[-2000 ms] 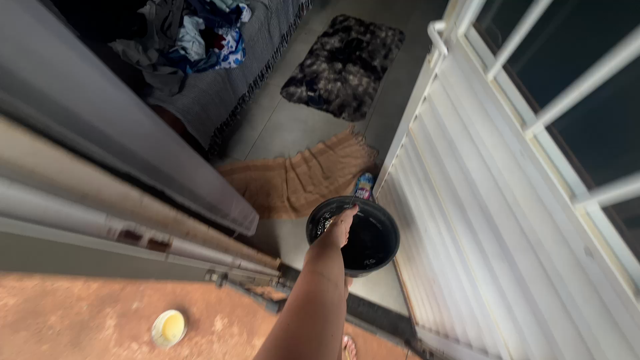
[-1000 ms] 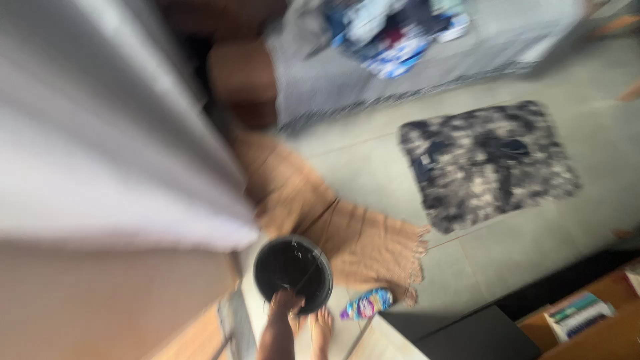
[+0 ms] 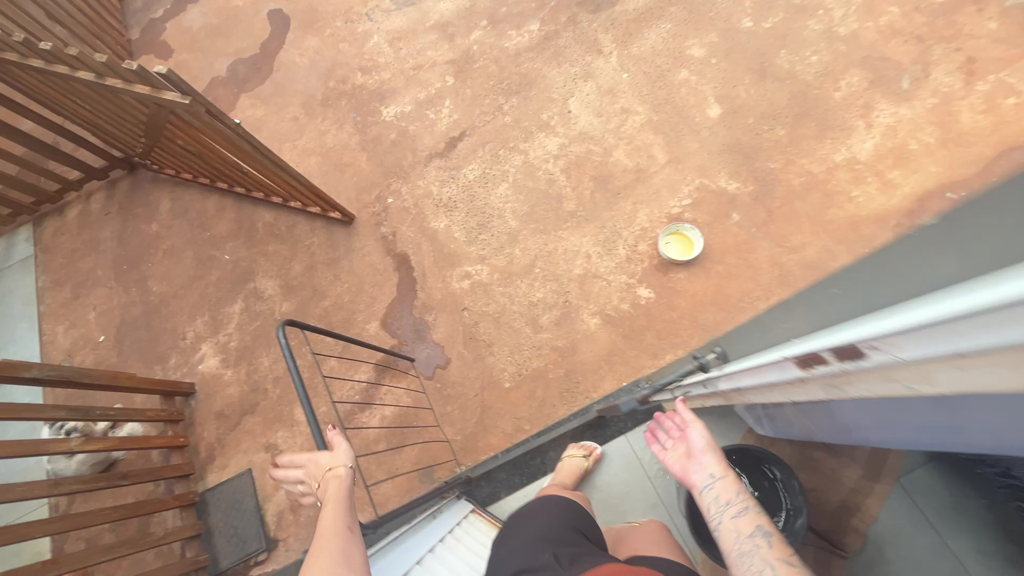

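Note:
My left hand (image 3: pixel 310 472) hangs with spread fingers beside the dark metal frame of a wire rack or low gate (image 3: pixel 384 416); whether it touches the frame I cannot tell. My right hand (image 3: pixel 674 442) is raised with its palm up and holds nothing. Under and beside my right forearm, a black round bucket or basin (image 3: pixel 788 488) rests on the tiled floor inside the doorway, with whitish bits in it, partly hidden by the arm. Out on the reddish ground (image 3: pixel 544 200) stands a small bowl (image 3: pixel 681 243) with yellow stuff in it.
Wooden slatted panels (image 3: pixel 240 152) stand at the upper left, and a slatted wooden fence (image 3: pixel 96 444) at the lower left, with a light-furred animal (image 3: pixel 76 456) behind it. A grey slab (image 3: pixel 232 516) lies nearby. The dark threshold (image 3: pixel 544 452) and a brown cloth (image 3: pixel 832 480) lie near my feet.
The view has swung from the room to the outdoor ground. In both earlier frames one hand was at the black bucket; now both hands are off it and it rests on the floor.

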